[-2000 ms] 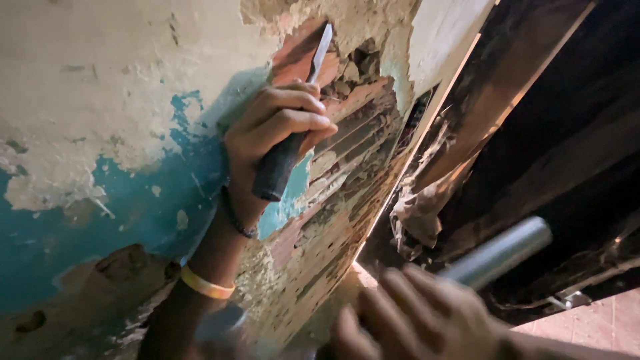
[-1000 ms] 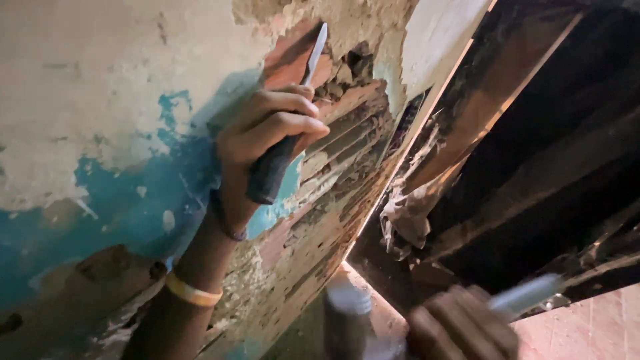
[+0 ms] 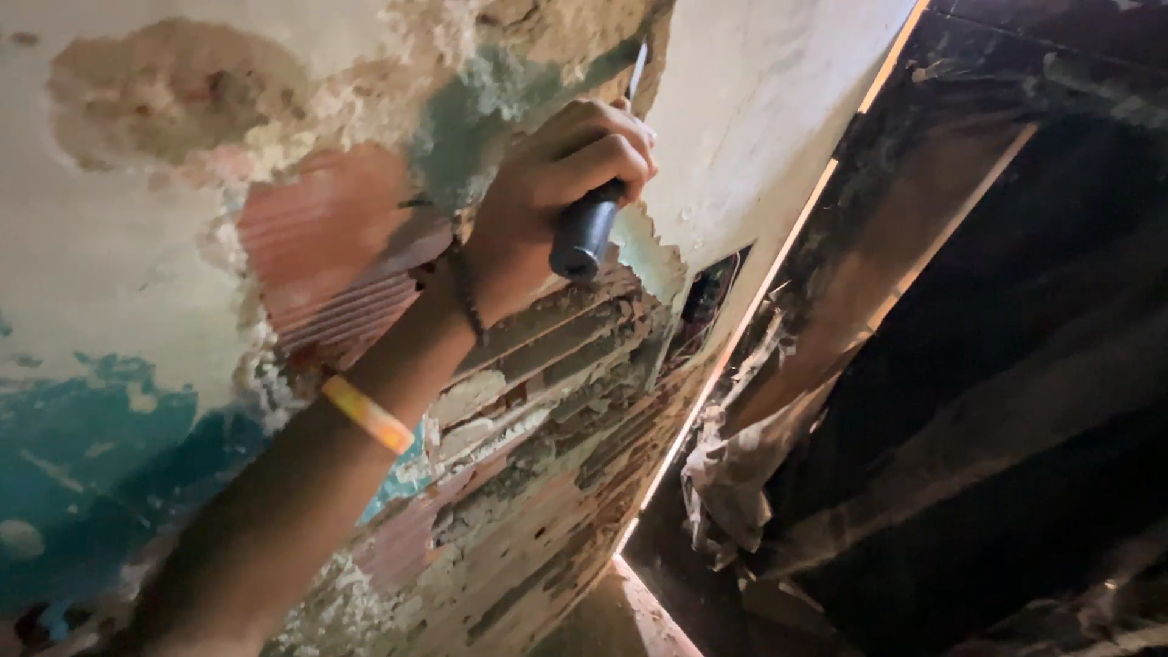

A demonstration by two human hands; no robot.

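Note:
My left hand (image 3: 570,173) is closed around the black handle of a chisel (image 3: 584,233), raised against the wall. The narrow metal blade points up, close to the ragged edge of the plaster (image 3: 662,55); whether its tip touches cannot be told. A dark bead bracelet and a yellow-orange wristband (image 3: 367,415) are on that arm. Below and left of the hand, ridged red hollow brick (image 3: 324,237) lies bare, and broken brick ribs (image 3: 538,342) show under the wrist. My right hand is out of view.
The wall carries peeling cream and teal paint (image 3: 100,456). Right of the hand is a rectangular opening (image 3: 707,297) with thin wires. Beyond a bright gap along the wall's edge are a wooden beam (image 3: 821,301), torn hanging sheeting (image 3: 730,474) and dark roofing.
The left hand and chisel have moved from the cavity by the red brick to the plaster farther right. The right hand and its metal-tubed tool have left view. The view has shifted.

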